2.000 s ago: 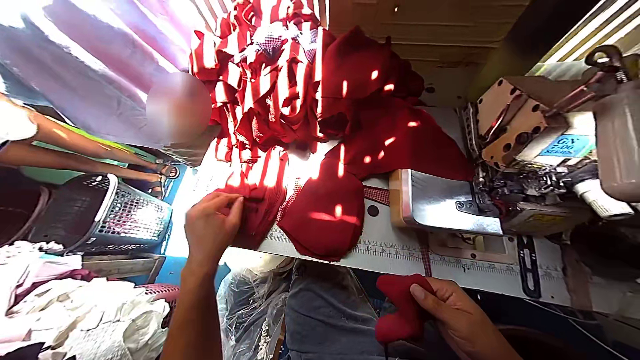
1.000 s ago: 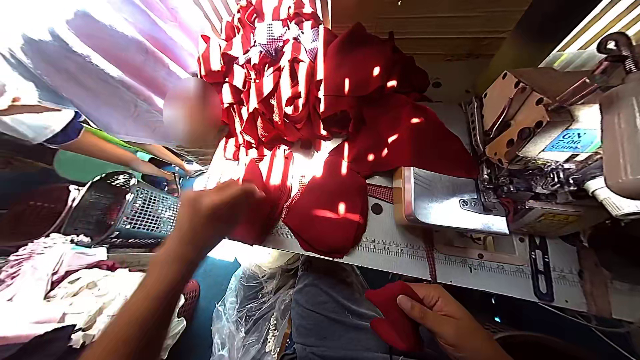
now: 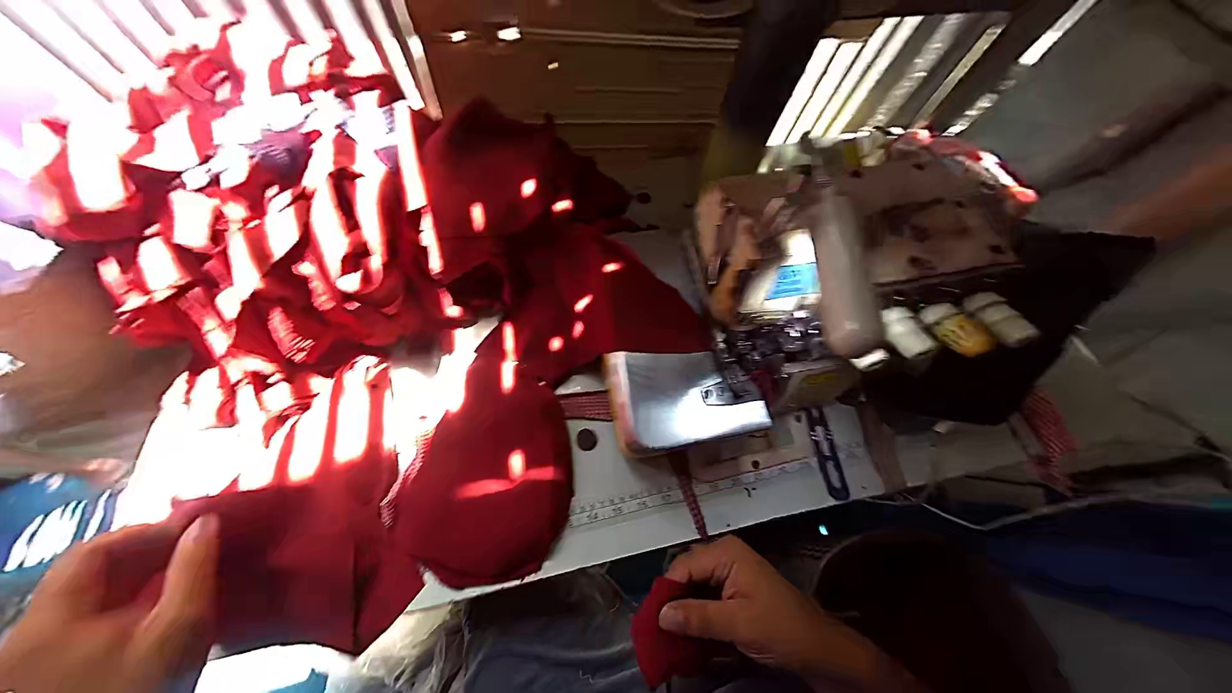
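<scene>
At the lower left my left hand (image 3: 125, 597) grips the edge of a dark red fabric piece (image 3: 289, 558), thumb on top. My right hand (image 3: 741, 606), below the table's front edge, pinches a small folded red cloth piece (image 3: 664, 630). Between them a rounded red fabric panel (image 3: 491, 481) lies on the white table (image 3: 626, 520). A checked strip (image 3: 690, 496) hangs over the edge near my right hand. The sewing machine (image 3: 789, 318) stands right of the panels, its metal plate (image 3: 674, 399) beside them. Sunlight and blur hide some fabric edges.
A large heap of red fabric pieces (image 3: 269, 221) covers the back left of the table, and more red cloth (image 3: 597, 298) reaches to the machine. Several thread spools or bottles (image 3: 953, 329) sit at the machine's right, over a black cloth (image 3: 1039, 356). A printed ruler scale runs along the front edge.
The view has swung to the right. My left hand, raised over the table's left edge a second ago, now holds a red piece there. My right hand still holds its red cloth.
</scene>
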